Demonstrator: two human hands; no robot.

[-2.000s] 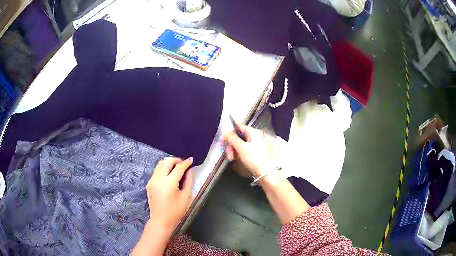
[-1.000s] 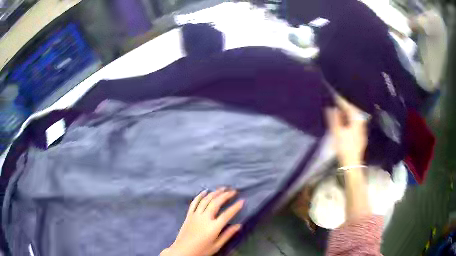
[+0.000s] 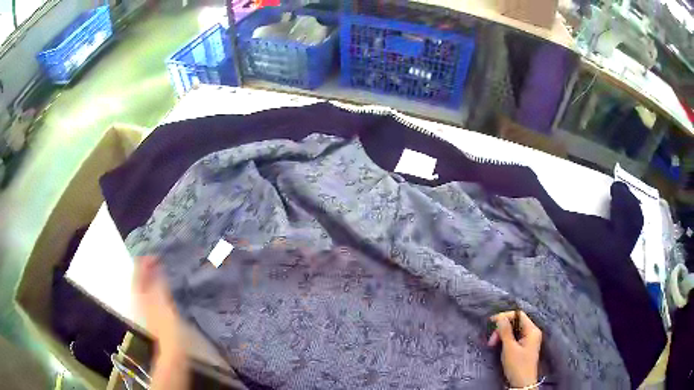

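A dark jacket point(image 3: 251, 131) lies spread on the white table with its grey-blue patterned lining point(image 3: 335, 305) facing up. A white neck label point(image 3: 416, 164) shows at the back neck, and a small white care label point(image 3: 221, 253) lies on the lining at the left. White toothed trim runs along the neckline. My left hand point(image 3: 156, 293), blurred, is at the jacket's left edge; its grip is unclear. My right hand point(image 3: 519, 335) is over the lining at the lower right, fingers curled around a small dark thing, possibly snips, mostly hidden in the palm.
A cardboard box point(image 3: 46, 244) with dark cloth inside stands at the table's left end. Blue crates point(image 3: 407, 61) stand on a shelf behind the table. Printed paper point(image 3: 653, 228) and a white tape roll point(image 3: 677, 286) lie at the right.
The view has swung left towards the cardboard box. My left hand has moved to the jacket's left edge. My right hand has left the table's right end and is over the lining.
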